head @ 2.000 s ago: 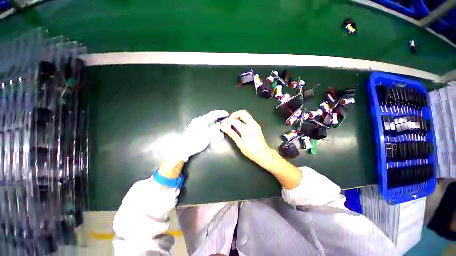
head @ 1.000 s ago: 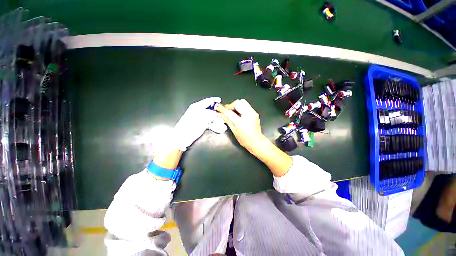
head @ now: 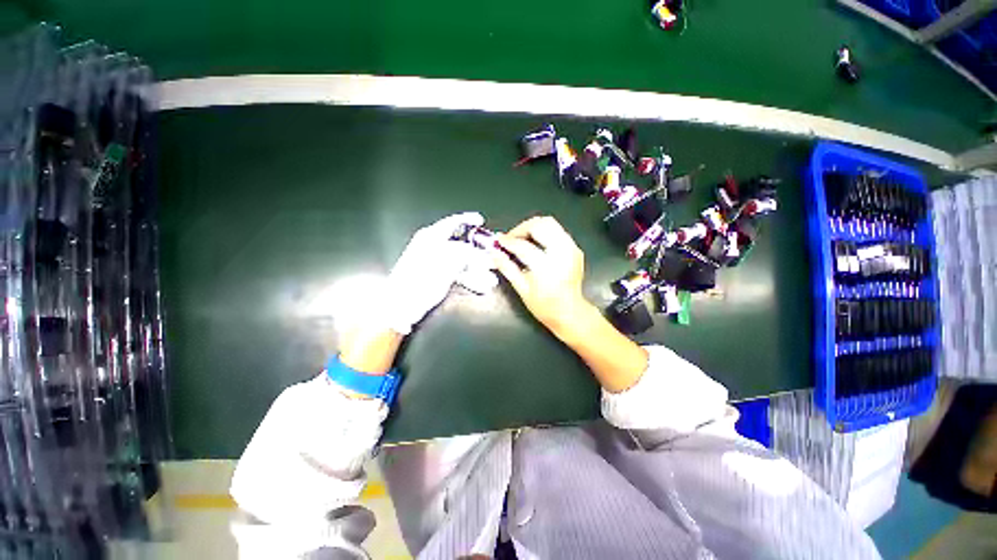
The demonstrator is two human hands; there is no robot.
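Observation:
My left hand (head: 432, 273), in a white glove with a blue strap at the wrist, holds a small dark wired unit (head: 477, 235) between its fingertips above the bench. My bare right hand (head: 543, 271) meets it from the right, its fingertips at the unit's red and dark end. The fingers hide most of the unit. A loose pile of wired sub-assemblies (head: 689, 263), black blocks with red, white and black leads, lies on the green bench to the right of my hands. A green piece (head: 684, 307) shows at the pile's near edge.
Clear ribbed blister trays (head: 93, 317) are stacked at the left. A blue basket (head: 823, 284) with rows of black parts stands at the right, beside white ribbed sheets (head: 968, 279). Beyond the pale rail (head: 437, 93), two units (head: 665, 14) lie on the green belt. A dark shape shows at the lower right.
The two units on the belt have moved left. My right fingertips have shifted slightly right, and more of the held unit shows. The camera view has also shifted a little.

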